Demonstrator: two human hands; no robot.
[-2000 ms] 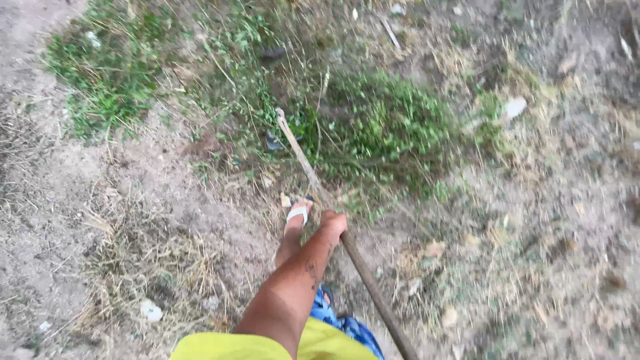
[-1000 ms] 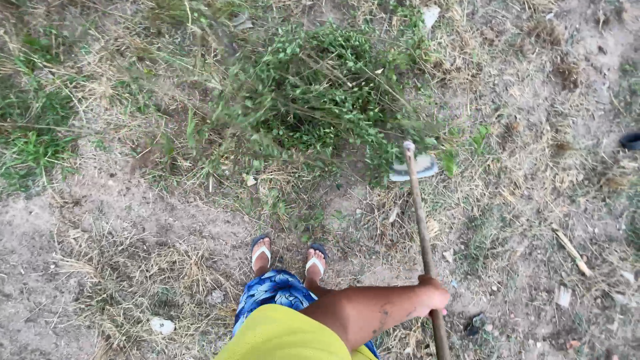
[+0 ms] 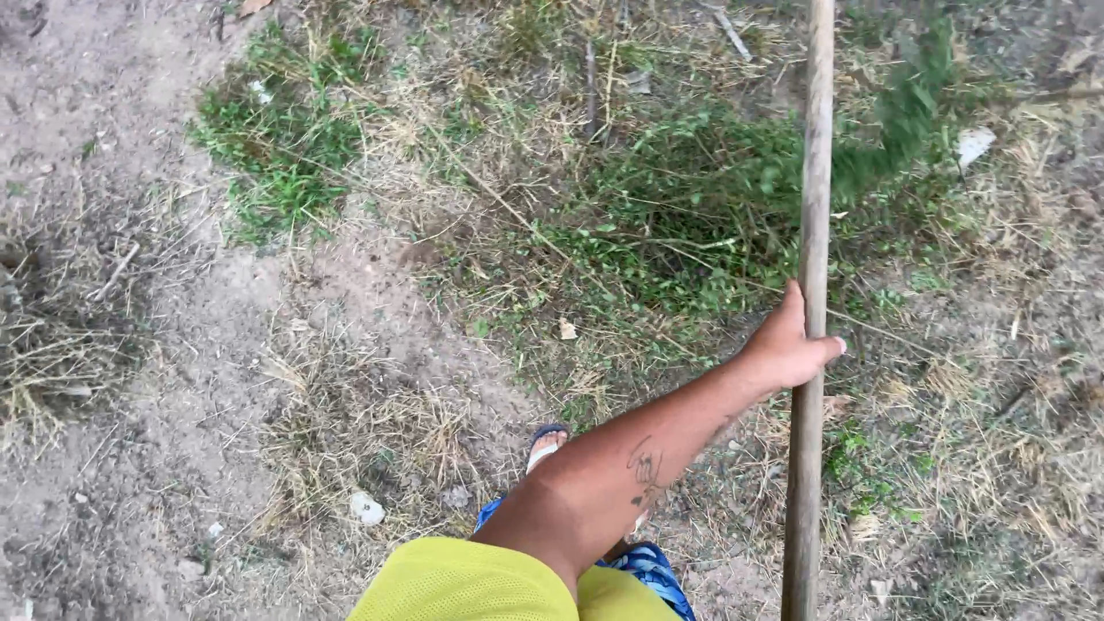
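My left hand is closed around a long wooden pole, right of centre in the head view. One digit points up along the pole's left side and another crosses its front. The pole stands nearly upright in the picture and runs past both the top and bottom edges, so neither end shows. Behind it lies a low, leafy green weed clump tangled with dry stems. A blurred green sprig lies to the upper right of my hand. My right hand is out of view.
Dry grass and bare soil surround my feet, with one sandal partly hidden by my arm. A smaller green grass patch grows at upper left. Pale litter lies at lower left, and a whitish scrap at upper right. A stick lies near the top.
The pole's far end, in view in both earlier frames, is now beyond the top edge. The pole has turned from a slant to nearly upright. My left hand stays on it.
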